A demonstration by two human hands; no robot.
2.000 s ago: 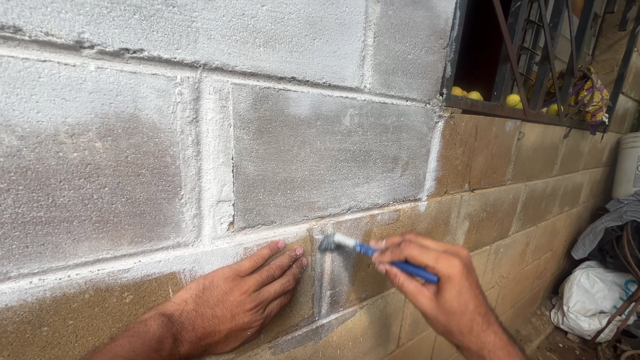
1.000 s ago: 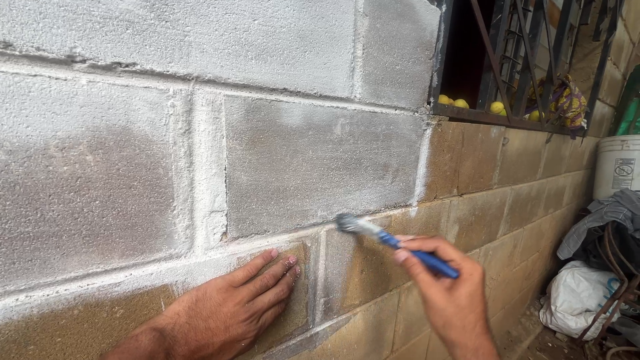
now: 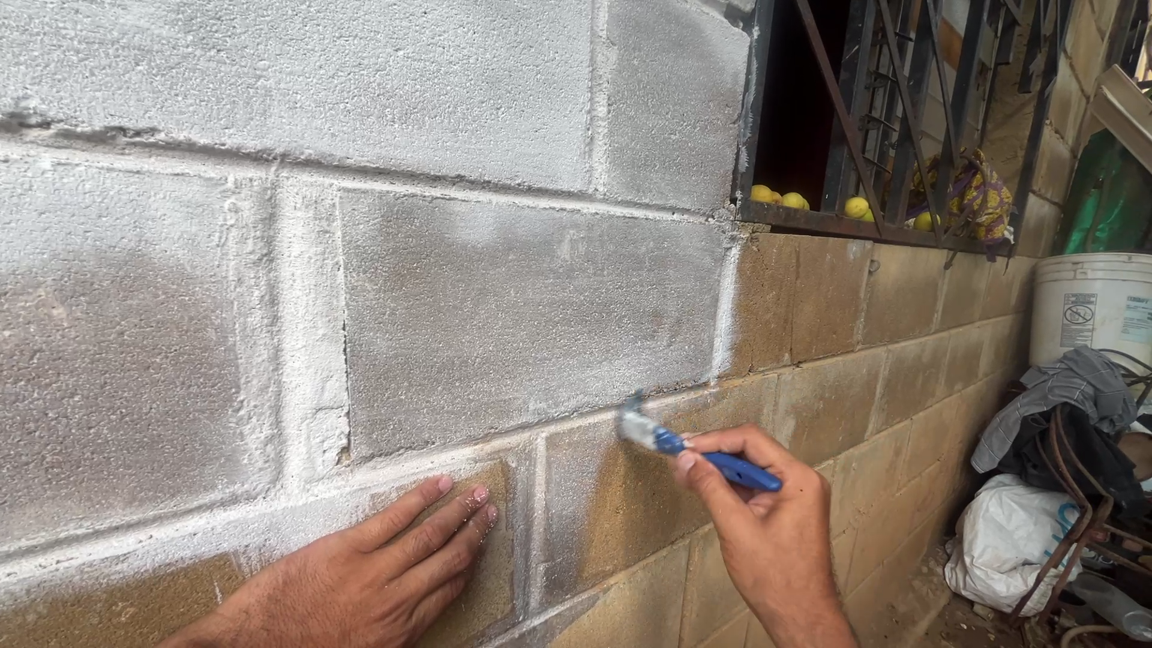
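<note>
My right hand grips a small paintbrush by its blue handle. The bristles touch the horizontal mortar joint under a grey, thinly whitened concrete block. Flat against a tan block of the lower course, my left hand rests with its fingers slightly apart, left of a whitened vertical joint. White paint coats the upper blocks and joints; the blocks to the right are bare tan.
A metal window grille with yellow round fruits and a patterned cloth on its sill is at upper right. Below, at right, are a white plastic bucket, dark cloths, a white plastic bag and bent rusty metal rods.
The brush in my right hand has moved from the vertical joint up to the horizontal joint, then right along it. My left hand stays on the wall.
</note>
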